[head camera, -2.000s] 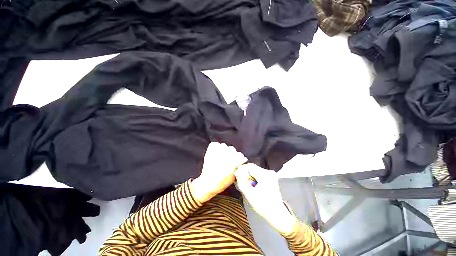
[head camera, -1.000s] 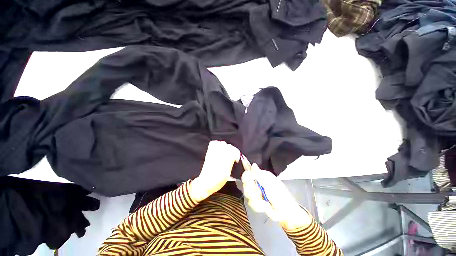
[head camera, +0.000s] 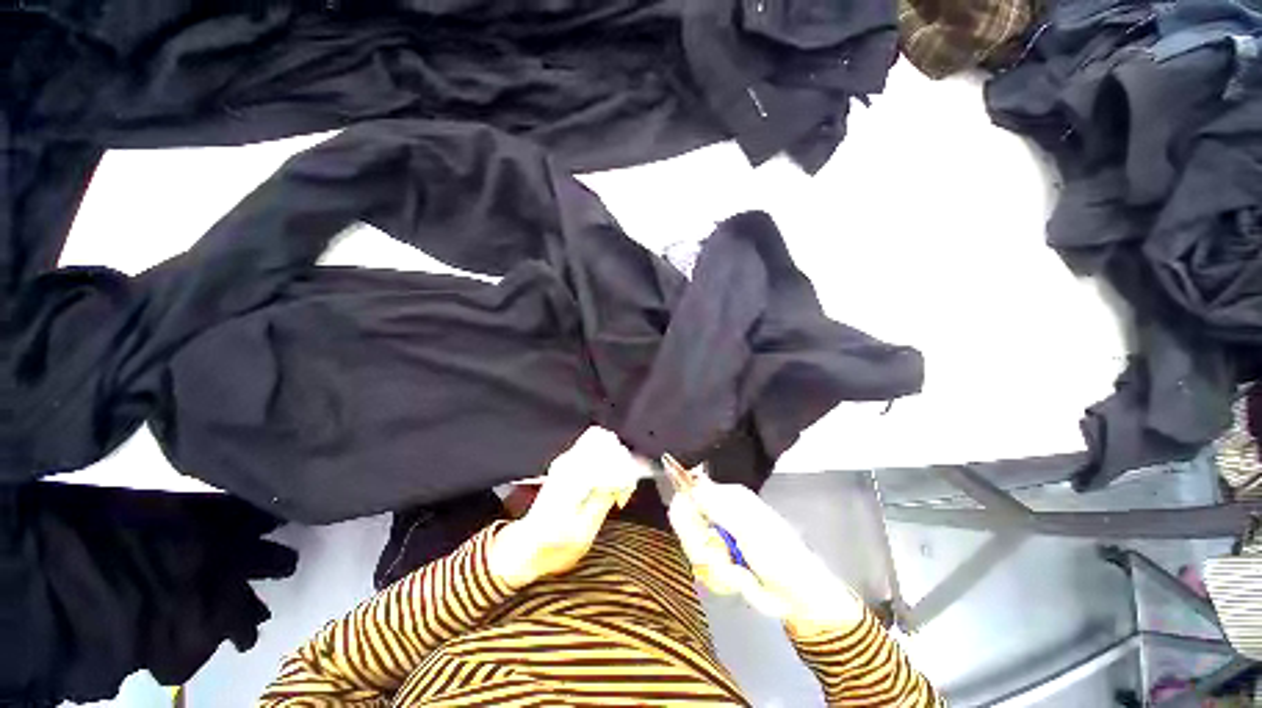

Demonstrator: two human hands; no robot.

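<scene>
A pair of black trousers (head camera: 401, 387) lies across the white table, with two leg shapes running left and the waist end folded up at the right. My left hand (head camera: 570, 505) is closed on the trousers' near edge. My right hand (head camera: 727, 542) holds small thread snips (head camera: 677, 473) with the tips up, beside the left fingers at the cloth edge. A blue spot on the snips shows between the right fingers. The left fingertips and the pinched cloth are overexposed and hard to tell.
A heap of black garments (head camera: 415, 62) lies along the back. A dark garment pile (head camera: 1176, 180) is at the right, with plaid cloth (head camera: 962, 35) at the top. Black cloth (head camera: 125, 595) is at the lower left. Grey metal legs (head camera: 1066, 522) show below the table (head camera: 969, 318).
The snips have come into view from the right hand. My left hand has moved slightly down and left, and the near waist cloth has shifted and folded over.
</scene>
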